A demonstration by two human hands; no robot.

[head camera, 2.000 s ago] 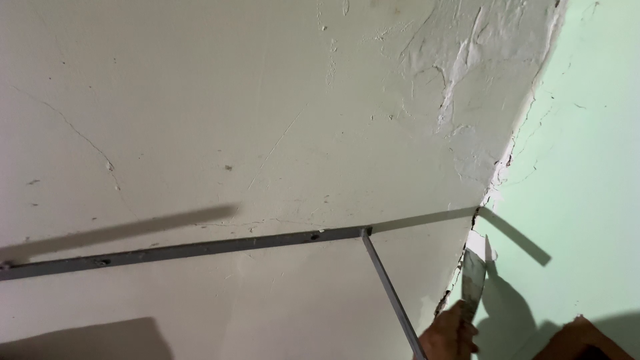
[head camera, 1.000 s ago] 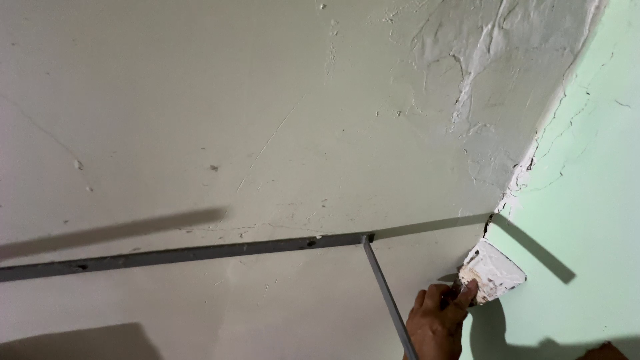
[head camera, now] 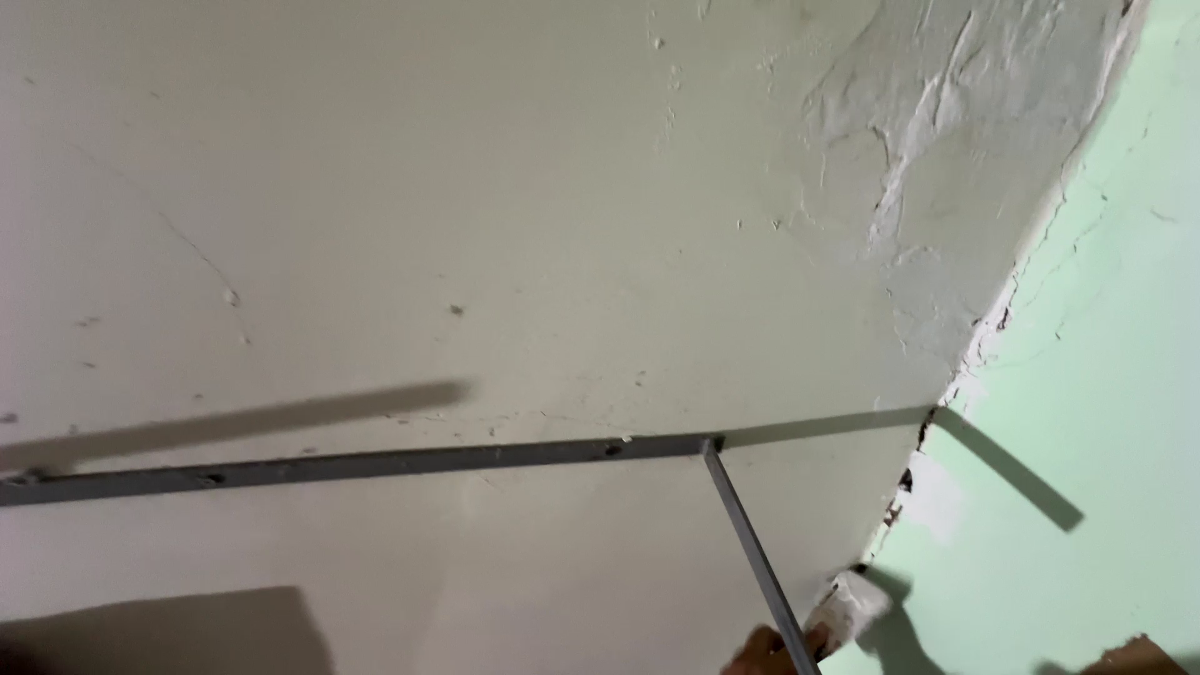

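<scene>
My right hand [head camera: 771,651] is at the bottom edge, right of centre, partly behind a thin metal bar. It grips a putty knife [head camera: 848,605], whose blade is smeared with white filler and lies at the seam between the beige surface and the pale green wall [head camera: 1106,394]. The handle is mostly hidden by the fingers. Above the blade, dark gaps and broken edges run along the cracked seam [head camera: 907,480], with a white filler patch [head camera: 935,497] beside them on the green side. My left hand is not in view.
A dark metal bar [head camera: 375,463] with holes crosses the beige surface; a thinner bar [head camera: 755,553] slants down from its right end, across my hand. Peeling paint [head camera: 923,131] is at upper right. A brown, rough-edged object [head camera: 1136,656], unclear what, shows at bottom right.
My right hand and the putty knife have moved down along the seam. The white patch and dark gaps that the blade covered a second ago now show.
</scene>
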